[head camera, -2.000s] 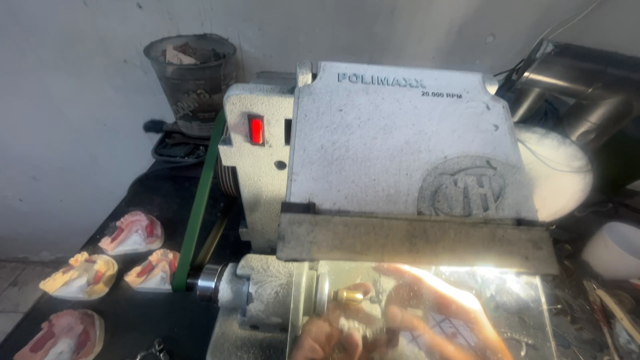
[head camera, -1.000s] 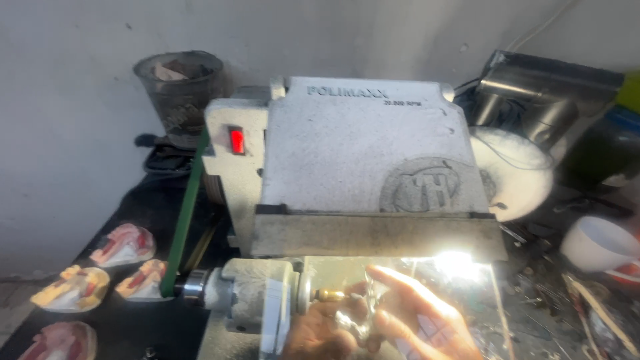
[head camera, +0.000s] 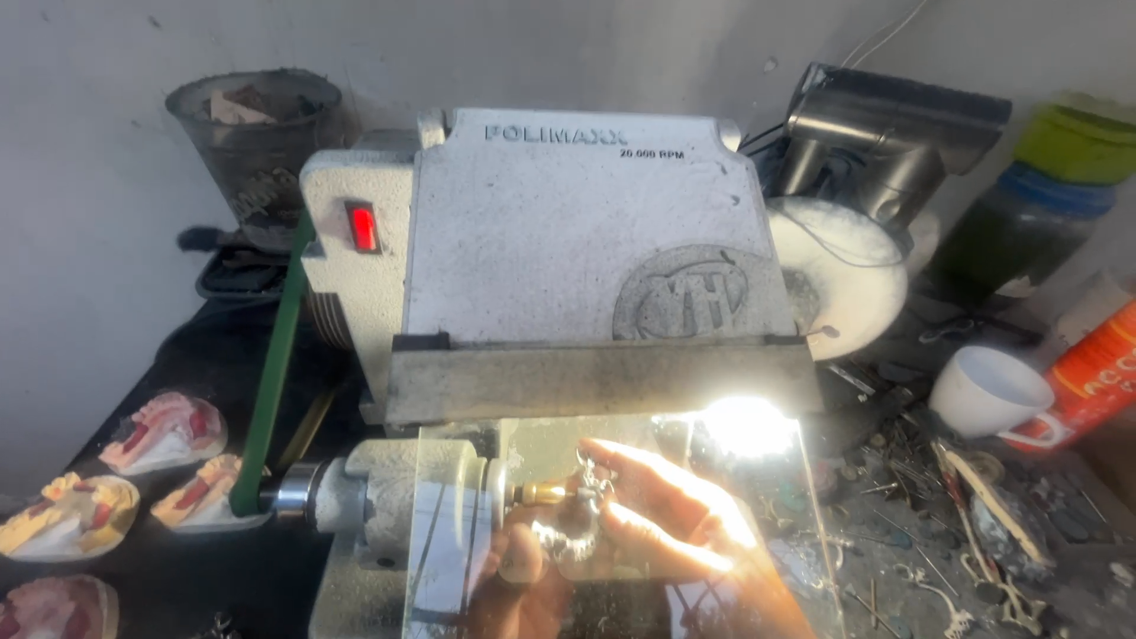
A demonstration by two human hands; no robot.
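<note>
Behind a clear shield (head camera: 444,568), both hands hold a shiny metal dental framework (head camera: 568,537) against the bit at the brass chuck (head camera: 543,493) of a Polimaxx bench polishing machine (head camera: 586,231). My right hand (head camera: 683,515) pinches its upper right part between thumb and fingertips. Below and to the left, my left hand (head camera: 519,577) grips its lower side, partly blurred by glare and reflections. The chuck comes out of the grey spindle housing (head camera: 399,488), which a green belt (head camera: 275,373) drives on the left. A red switch (head camera: 363,227) glows on the machine.
Several dental casts (head camera: 164,432) lie on the black surface at left. A mesh bin (head camera: 257,151) stands behind them. At right are a white mug (head camera: 990,390), an orange container (head camera: 1100,382), a lidded jar (head camera: 1021,222), black pipes (head camera: 896,115) and scattered small metal pieces (head camera: 923,577).
The hands remain at the chuck; the right hand's fingers and the framework have shifted slightly in angle. The view has moved, so the mug and jar show more fully.
</note>
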